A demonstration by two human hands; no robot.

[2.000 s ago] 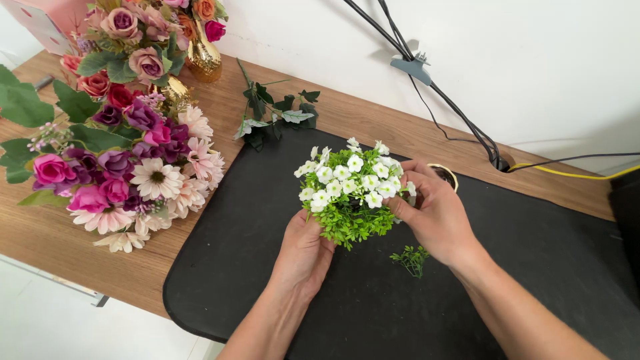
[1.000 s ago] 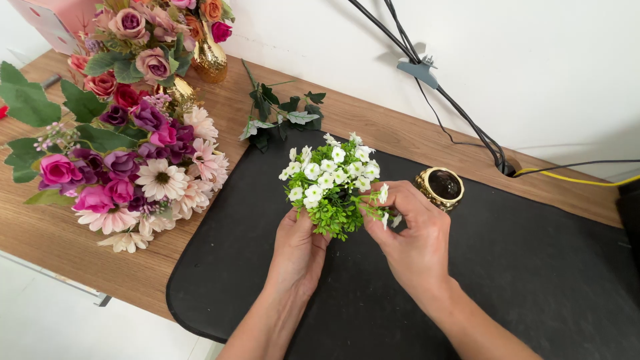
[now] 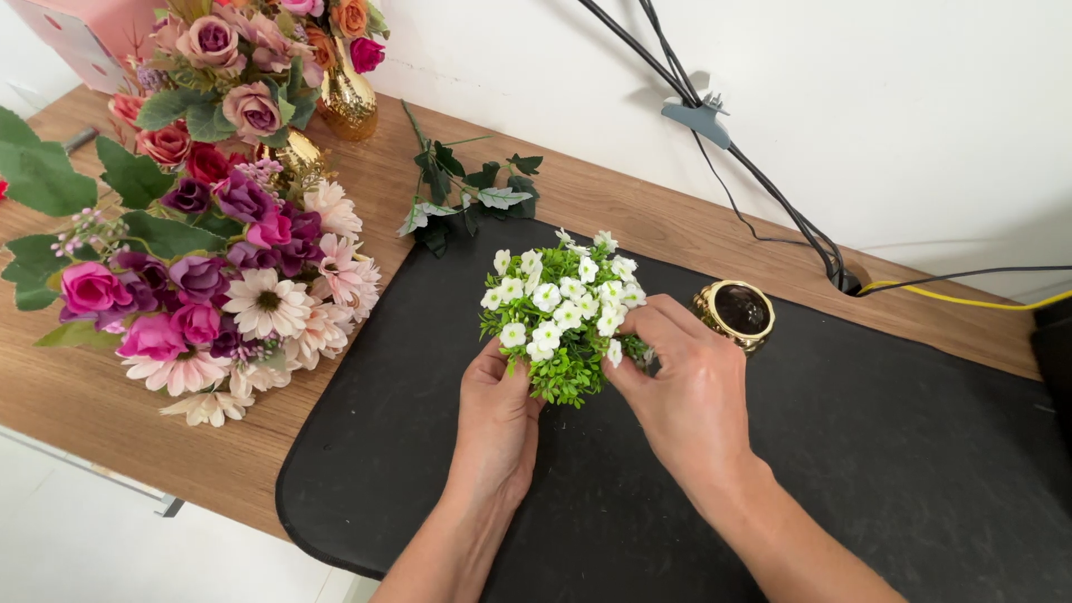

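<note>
A bunch of small white artificial flowers with bright green foliage (image 3: 567, 314) is held above the black desk mat (image 3: 402, 469). My left hand (image 3: 500, 414) grips it from below on its left side; the stems there are hidden by leaves and fingers. The thumb and fingers of my right hand (image 3: 691, 377) pinch a small white flower at the bunch's right edge. Just beyond my right hand, a small gold pot (image 3: 734, 314) with a dark inside stands on the mat.
Artificial roses and daisies (image 3: 226, 293) cover the left of the wooden desk (image 3: 586, 188), near a gold vase (image 3: 347, 100). A dark green leafy sprig (image 3: 469, 188) lies at the mat's back edge. Black cables (image 3: 775, 193) and a yellow cable (image 3: 963, 300) run along the wall.
My right hand has moved off the gold pot, which it partly covered two seconds ago, and now pinches at the bunch's right edge. A small green sprig seen earlier on the mat is out of sight.
</note>
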